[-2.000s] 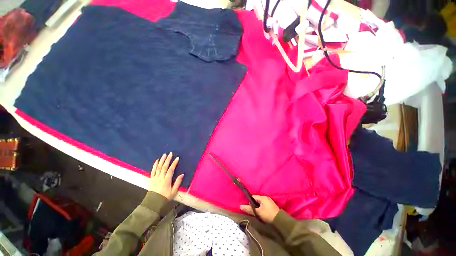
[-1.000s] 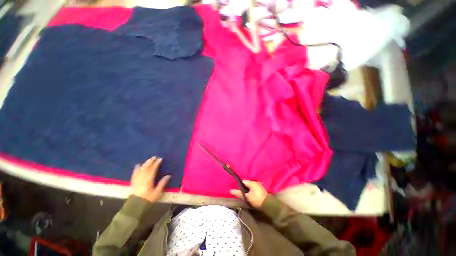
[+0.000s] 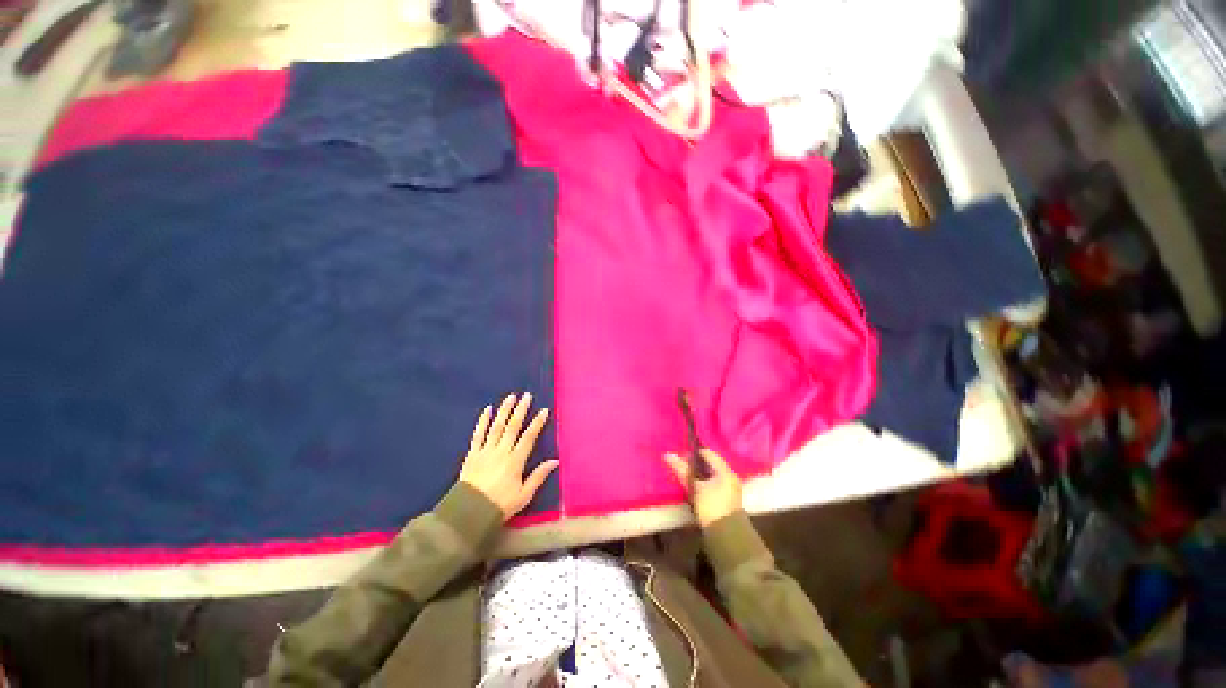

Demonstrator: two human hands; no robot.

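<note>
A large navy piece (image 3: 269, 336) lies flat on bright pink fabric (image 3: 619, 309), which shows along its near edge and to its right and is bunched further right. A small navy piece (image 3: 403, 114) with a curved edge lies at the top of the panel. My left hand (image 3: 508, 454) rests flat, fingers spread, on the panel's near right corner. My right hand (image 3: 713, 487) holds dark shears (image 3: 691, 427) over the pink fabric, right of the panel's edge. The blades point away from me; whether they are parted cannot be told.
Loose navy fabric (image 3: 928, 282) lies at the table's right end. White and pink scraps with dark cords and a pale hose lie at the far side, beside a white translucent heap (image 3: 861, 47). The pale table edge (image 3: 269, 575) runs close in front of me. A red item (image 3: 961, 544) is below right.
The view has turned and shifted. My left hand lies closer to the panel's right edge. The shears now point more straight away from me and look shorter. My right hand still holds them.
</note>
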